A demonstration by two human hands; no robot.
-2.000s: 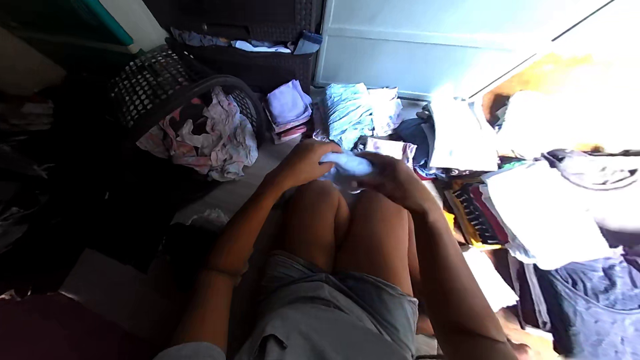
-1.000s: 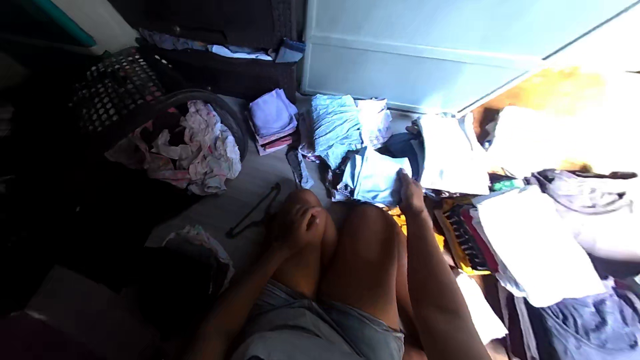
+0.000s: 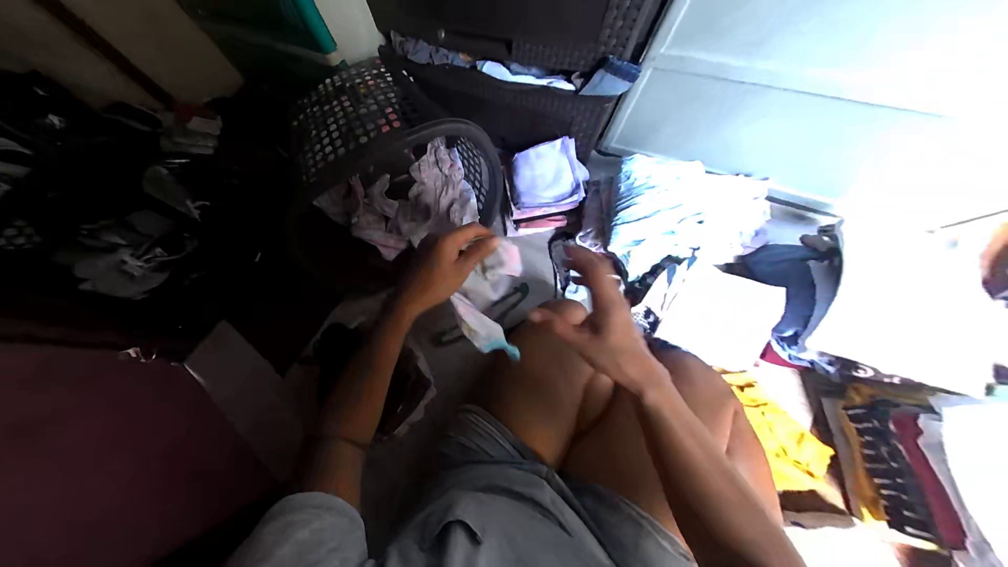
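Note:
My left hand is closed on a small white-and-pink cloth garment with a light blue edge, which hangs down in front of my knee. My right hand is above my knees, to the right of the garment, with its fingers apart and nothing in it. Beyond my left hand, a dark perforated plastic laundry basket lies tilted, its mouth showing crumpled pale pink clothes. A clothes hanger lies on the floor behind the garment.
Folded lilac and pink cloths are stacked by the basket. Light blue clothes, a white folded cloth, a yellow cloth and more folded clothes lie to the right. A dark woven drawer unit and a pale panel stand behind.
My right hand has let go of the light-coloured cloth at the pile and moved back over my knees. My left hand has left my knee and taken hold of the small garment. The view has shifted left.

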